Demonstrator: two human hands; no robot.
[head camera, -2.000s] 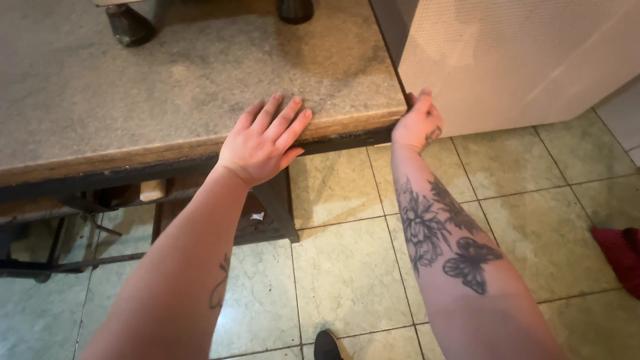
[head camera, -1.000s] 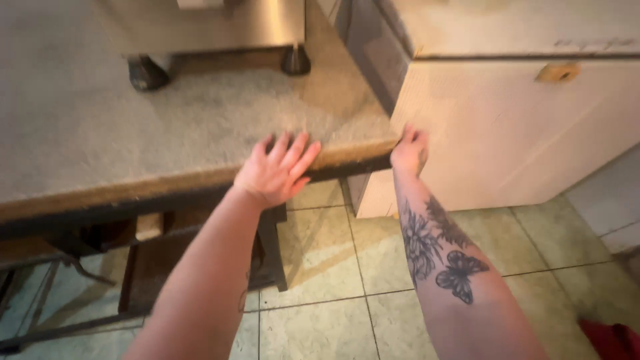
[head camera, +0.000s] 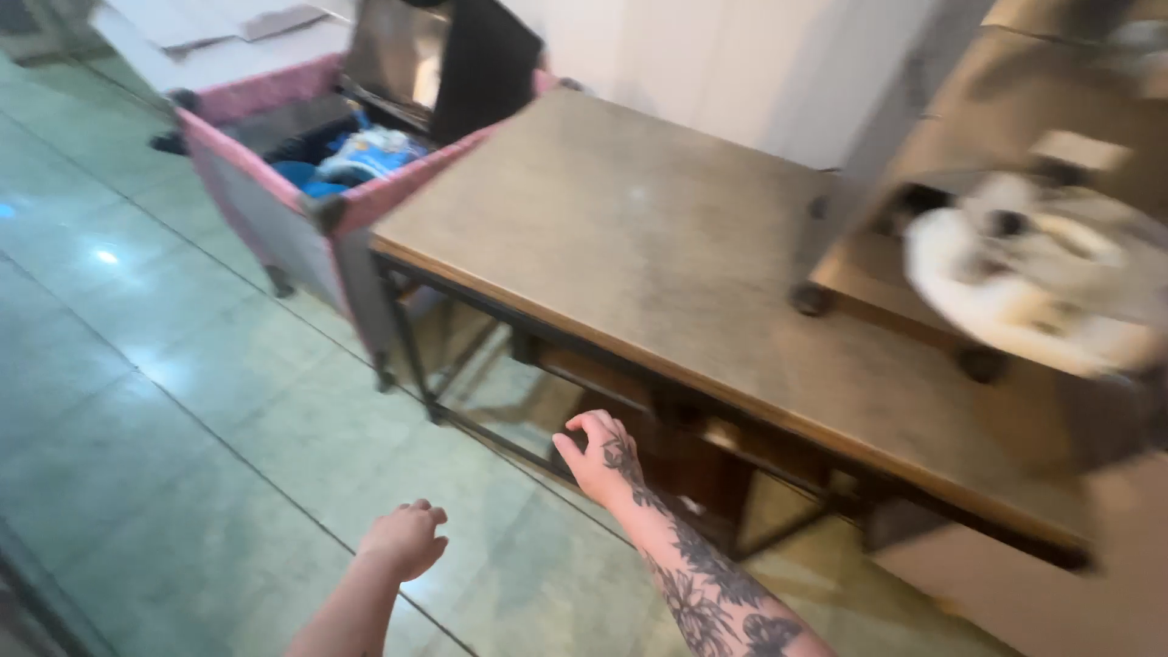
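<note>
Both hands are in the air in front of a long table (head camera: 630, 228) with a stone-look top and a dark metal frame. My left hand (head camera: 408, 540) hangs over the tiled floor, its fingers loosely curled and nothing in it. Closer to the table's front edge is my right hand (head camera: 598, 453), empty, with thumb and fingers apart; its forearm bears flower and butterfly tattoos. On the table's right part stands a machine with dark feet (head camera: 912, 274), blurred, with a pale round part (head camera: 1013, 292) on it.
A pink and grey playpen (head camera: 274, 192) holding blue and white items and a dark open case (head camera: 484, 73) stands at the table's left end. Below the tabletop are frame bars (head camera: 497, 438) and a brown box-like thing. A pale cabinet (head camera: 967, 557) is at lower right.
Both hands have left the table's edge, where they rested before, and are now in the air. The view has swung strongly to the left, bringing in the playpen.
</note>
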